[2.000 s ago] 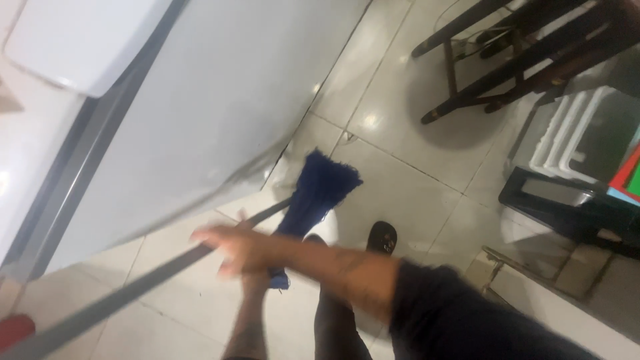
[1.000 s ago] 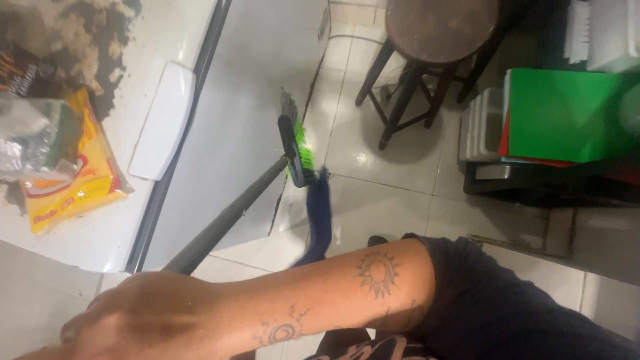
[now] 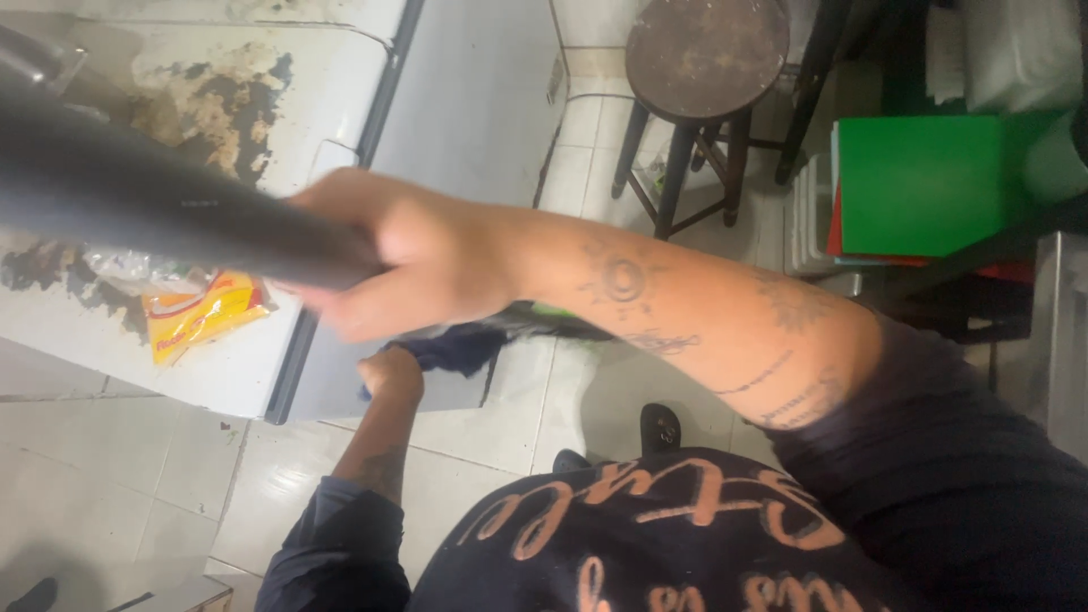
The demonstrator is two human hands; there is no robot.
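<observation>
My right hand [image 3: 408, 263], large and blurred near the camera, is closed around a thick dark broom handle [image 3: 170, 187] that runs to the upper left. Below and beyond it, my left hand [image 3: 393, 374] is closed on a dark blue cloth [image 3: 463, 350], which hangs in front of the grey side of a white appliance. Part of the broom head, with green bristles [image 3: 554, 311], shows behind my right forearm, close to the cloth. Whether cloth and bristles touch, I cannot tell.
On the left lies the stained, peeling top of the white appliance [image 3: 331, 68], with a yellow plastic packet [image 3: 204, 319] on it. A round dark stool [image 3: 707, 55] stands at the top. Green sheets or boards [image 3: 922, 187] and white containers [image 3: 1024, 51] are at the right.
My right hand, with the broom handle, now appears higher in view. My left hand, hidden one second ago, shows again with the blue cloth. The view has shifted.
</observation>
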